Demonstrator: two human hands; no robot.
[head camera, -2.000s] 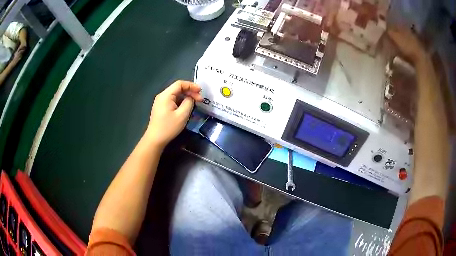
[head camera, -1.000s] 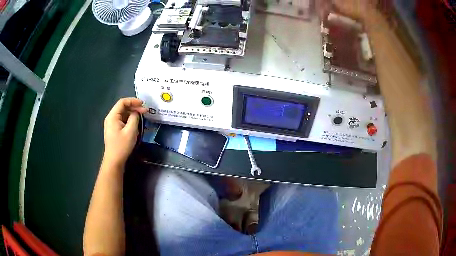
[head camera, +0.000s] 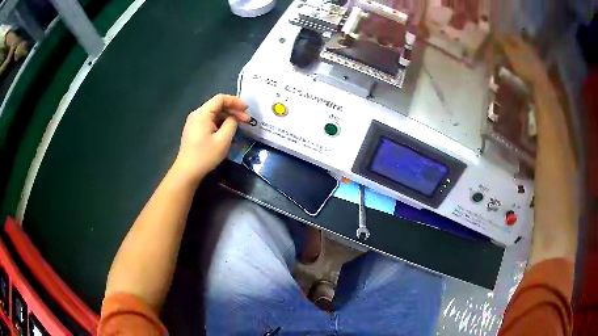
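Observation:
The white benchtop machine (head camera: 301, 141) stands in front of me, its touchscreen (head camera: 408, 167) lit blue. My left hand (head camera: 211, 134) is at the machine's left front corner, thumb and fingers bent close together; I cannot tell whether it pinches anything. My right hand (head camera: 520, 59) is blurred at the upper right, over the back of the right fixture (head camera: 508, 115); what its fingers do cannot be told. The left fixture (head camera: 370, 49), a dark plate in a metal frame, sits beside a black knob (head camera: 306, 47). A pale block (head camera: 456, 29) stands between the fixtures.
A smartphone (head camera: 292, 177) lies under the machine's front left edge, with an open-end wrench (head camera: 362, 213) right of it. A yellow button (head camera: 280, 109) is near my left hand. Red trays (head camera: 39, 282) are at the lower left. A white fan base (head camera: 252, 6) is at the top.
The camera view swung one way and back, shifting the whole scene. My left hand stays at the machine's corner. My right hand remains around the right fixture's back.

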